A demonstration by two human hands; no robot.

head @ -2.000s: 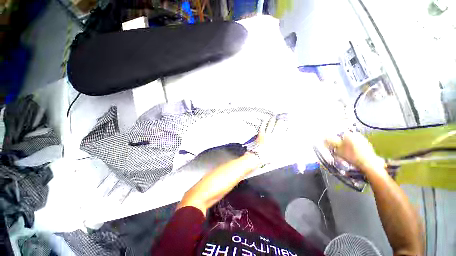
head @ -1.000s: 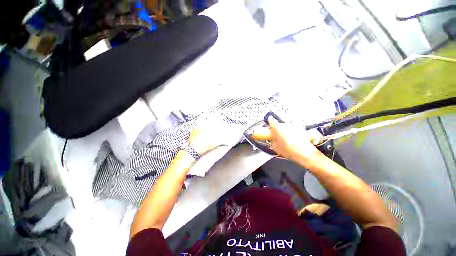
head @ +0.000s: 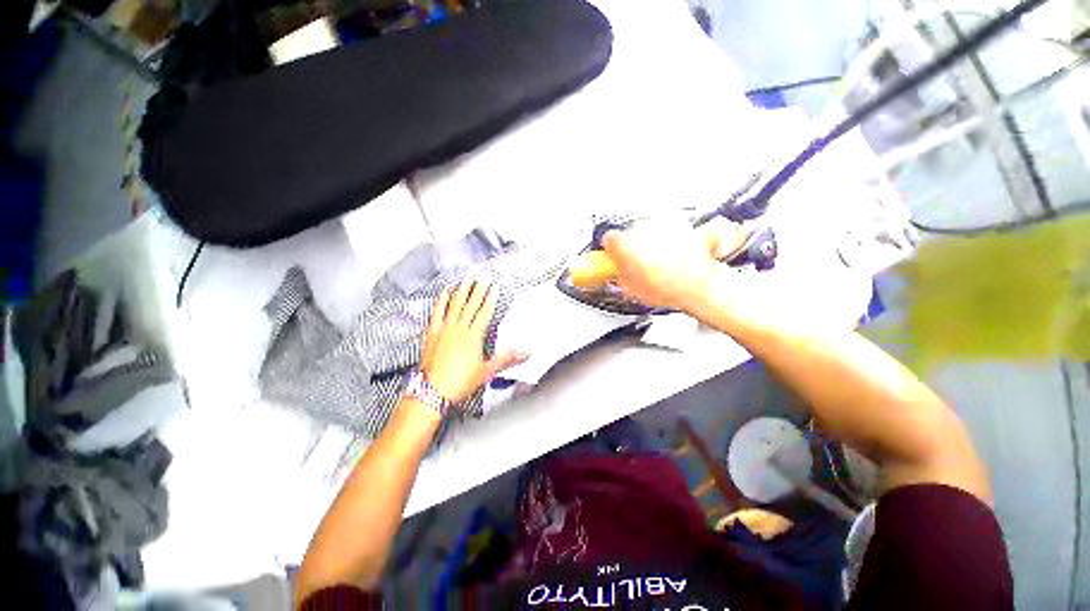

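Observation:
A black-and-white checked garment piece lies on the white-covered table, with a plain white cloth area and a dark edge at its right part. My left hand lies flat on the checked cloth with its fingers spread, holding nothing. My right hand grips the yellow-orange handle of the steam iron. The iron is over the right part of the cloth, its tip towards the left. Whether its soleplate touches the cloth cannot be told.
A large black padded buck stands at the far left side. Crumpled grey garments lie at the left. A black hose runs from the iron up to the right. The table edge is near my body.
The iron came from the right edge onto the cloth between the earlier frames. Its hose now runs up to the right. My left hand has moved left and lies flat with fingers spread.

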